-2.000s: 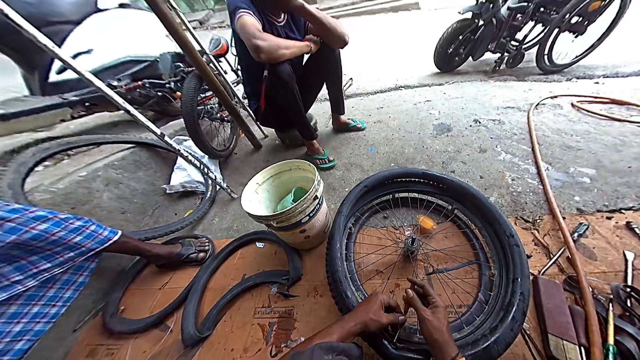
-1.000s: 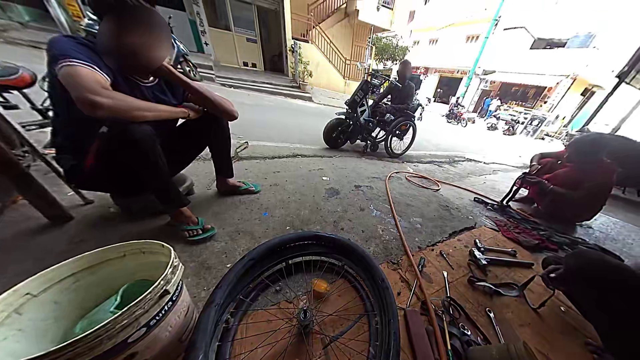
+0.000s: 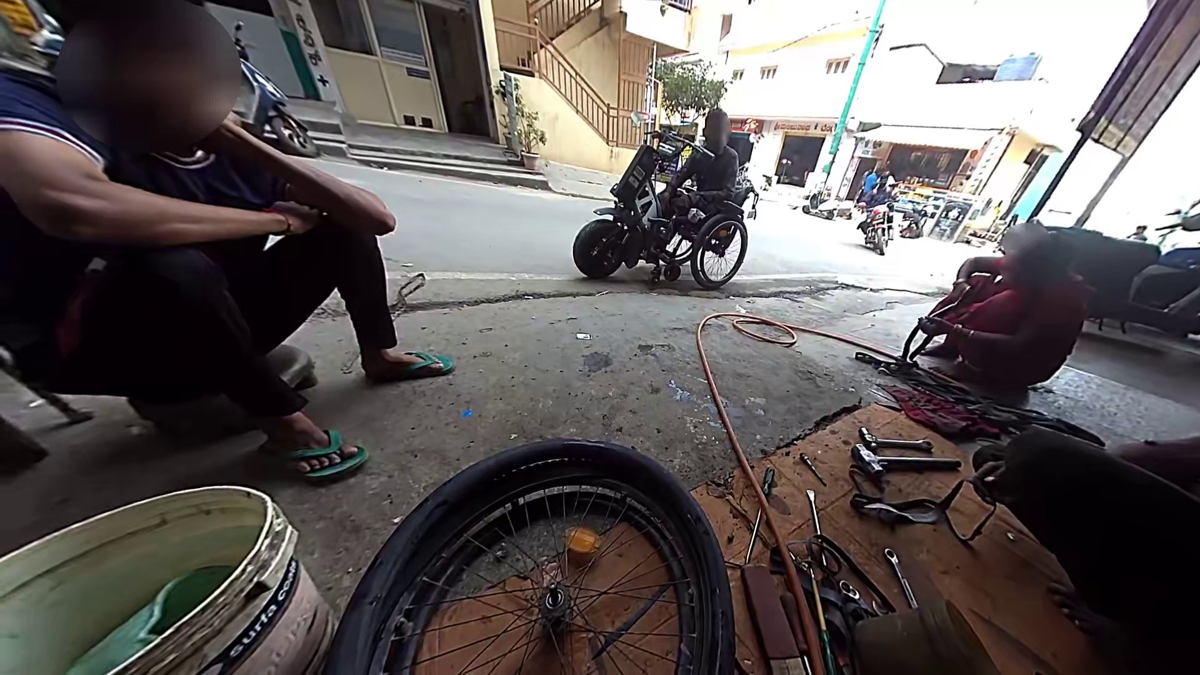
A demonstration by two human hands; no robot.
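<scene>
Neither of my hands shows in the head view. A spoked wheel with a black tyre lies at the bottom centre, partly on brown cardboard, its near edge cut off by the frame. Its metal hub faces up, and an orange reflector sits among the spokes. Left of the wheel stands a worn white plastic bucket with a green thing inside. An orange hose runs past the wheel's right side, beside a screwdriver and a dark reddish block.
Hammers, a spanner and straps lie on the cardboard at right. A seated person in green flip-flops is at left; another person's dark-clothed leg is at right. Beyond, someone crouches in red, and a person sits in a motorised wheelchair.
The view has swung up towards the street. Two seconds ago both my hands were at the wheel's near rim; now neither is in view. The wheel still lies beside the bucket.
</scene>
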